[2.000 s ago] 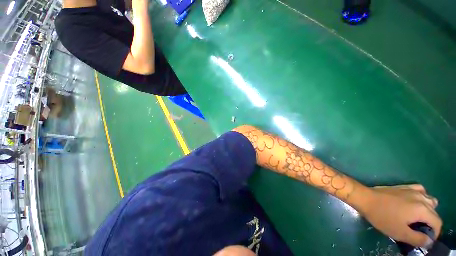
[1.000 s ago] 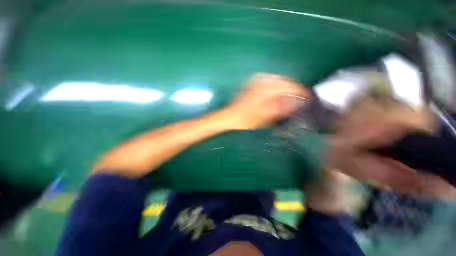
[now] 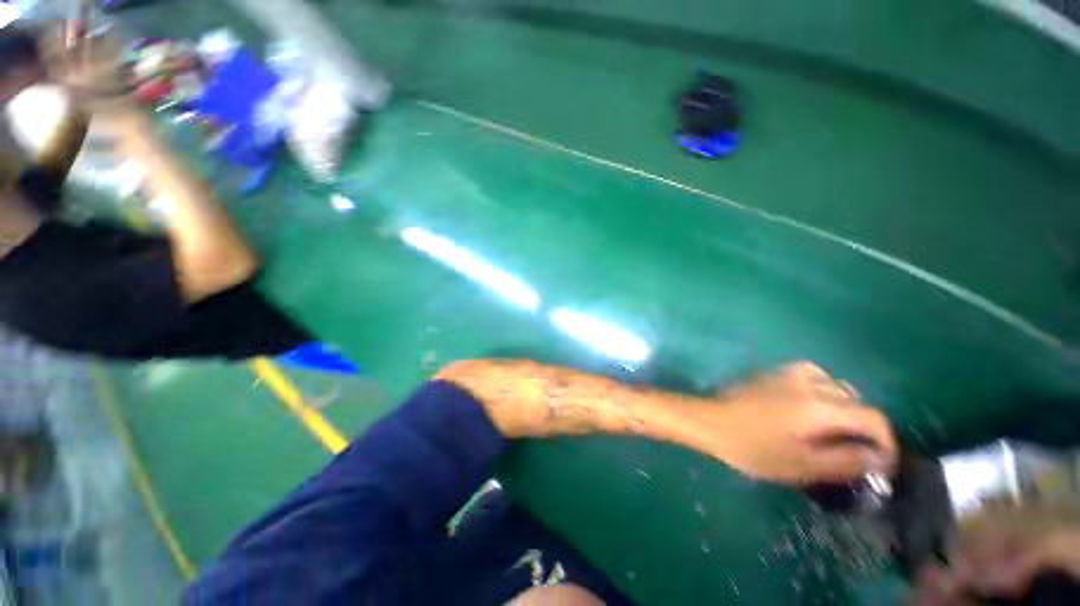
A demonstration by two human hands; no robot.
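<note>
My left hand [image 3: 796, 429] reaches over the shiny green belt [image 3: 497, 178]. Its fingers are closed around a small dark unit [image 3: 847, 491], mostly covered by them. My right hand [image 3: 1019, 550] is blurred and cut off at the lower right edge. It is on a thick black tool with a white-silver label [image 3: 981, 476], which looks like the electric screwdriver. The tool is beside the dark unit. Its tip cannot be made out. Tiny silver specks, likely screws [image 3: 770, 550], lie scattered below my left hand.
A black unit with a blue glow [image 3: 708, 115] stands farther across the belt. A person in black [image 3: 107, 290] sits at the left. Near them are a crumpled whitish plastic bag [image 3: 317, 113] and a blue box [image 3: 240, 101]. A thin pale line runs along the belt.
The view has swung back left from the blurred downward view, so the neighbour and the blue-lit unit show again. My left hand stays on the dark unit; my right hand is now nearer the picture's edge.
</note>
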